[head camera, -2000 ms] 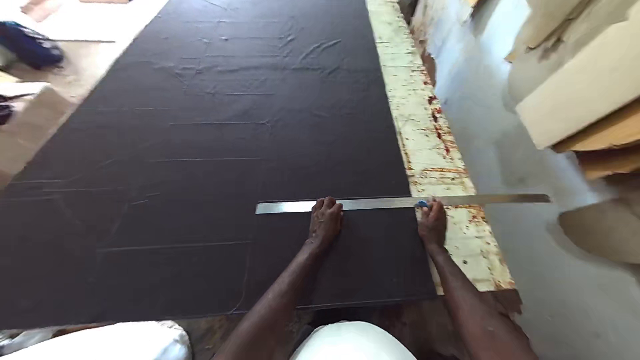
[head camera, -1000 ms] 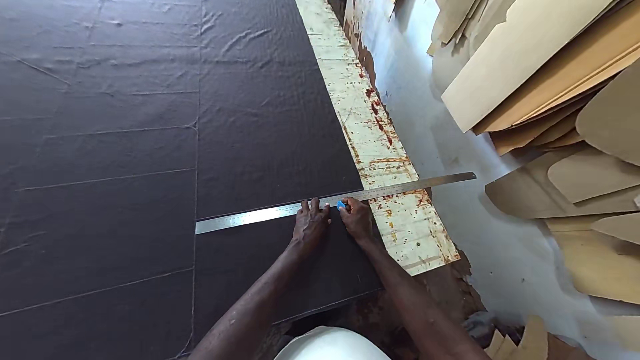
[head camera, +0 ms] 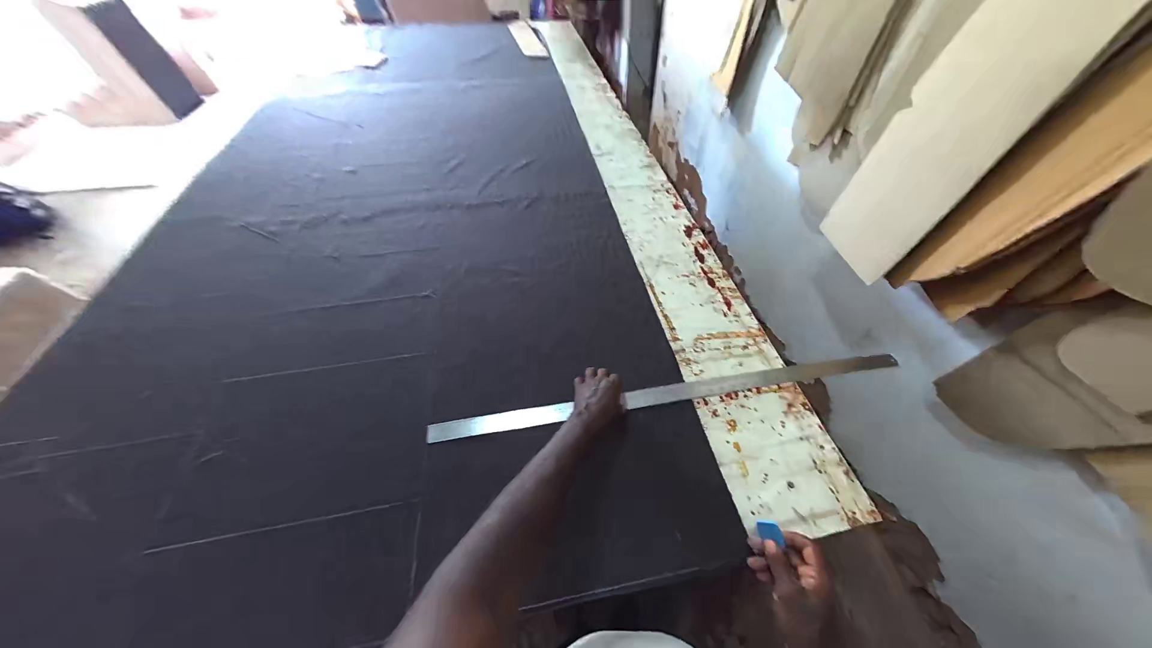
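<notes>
Dark fabric (head camera: 504, 324), marked with thin pale lines, lies spread over a long table. A steel ruler (head camera: 661, 394) crosses it at a slight slant, its right end reaching past the table's edge. My left hand (head camera: 598, 400) presses the ruler onto the fabric near the ruler's middle. At the fabric's near right corner, my right hand (head camera: 790, 569) pinches a small flat blue piece (head camera: 770, 533), which looks like tailor's chalk, between thumb and fingers.
The table's pale, paint-stained border (head camera: 666, 234) runs along the fabric's right side. Brown card pieces (head camera: 1008, 153) hang and overlap at the right, above a grey floor (head camera: 954, 522). A pale strip (head camera: 527, 40) lies at the table's far end.
My right hand has left the ruler and moved toward me to the fabric's near corner, keeping the blue piece. My left hand stays on the ruler. The view has shifted.
</notes>
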